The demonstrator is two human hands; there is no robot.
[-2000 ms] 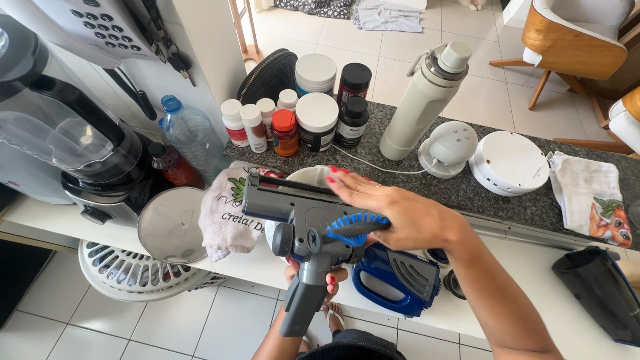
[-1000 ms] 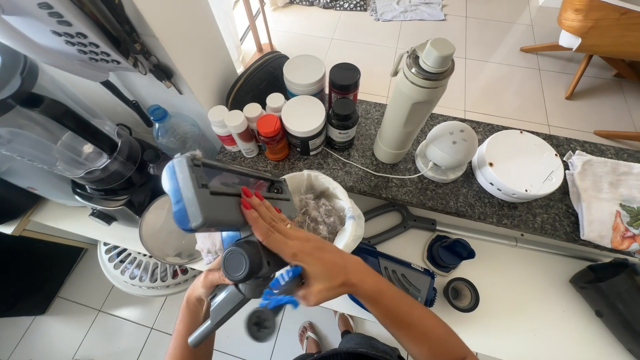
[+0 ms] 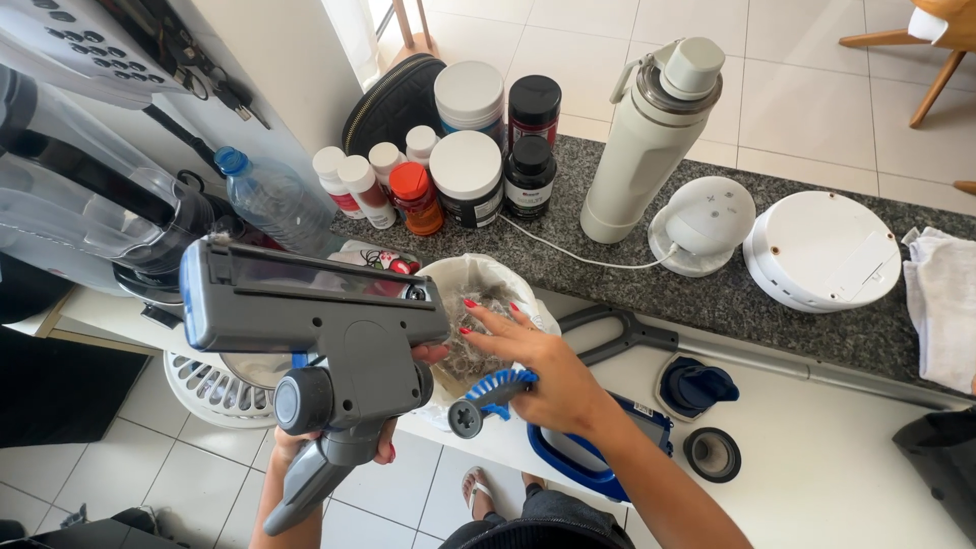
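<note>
My left hand [image 3: 297, 442] grips a grey vacuum cleaner floor head [image 3: 366, 328] from below, tilted with its underside slot upward. Under the fingers of my right hand [image 3: 553, 374] is a lined white bin [image 3: 534, 301] with grey dust and hair inside. That same hand holds a roller brush with blue bristles [image 3: 496, 393], its round end cap pointing down to the left. On the white counter right of the bin lie a blue-framed vacuum part [image 3: 564, 457], a dark blue filter piece [image 3: 690, 385] and a round black cup-shaped part [image 3: 712, 454].
A granite ledge [image 3: 549, 248] holds several supplement jars [image 3: 465, 164], a beige flask [image 3: 648, 145], a white speaker on a stand [image 3: 709, 221], a round white device [image 3: 823, 252] and a cloth [image 3: 942, 305]. A blender [image 3: 84, 183] and plastic bottle [image 3: 274, 198] stand left. A vacuum tube [image 3: 762, 362] lies along the ledge.
The floor head has tilted and moved left from its place over the bin two seconds ago, uncovering the dust. My right hand has come off the floor head and is now over the bin with the roller brush.
</note>
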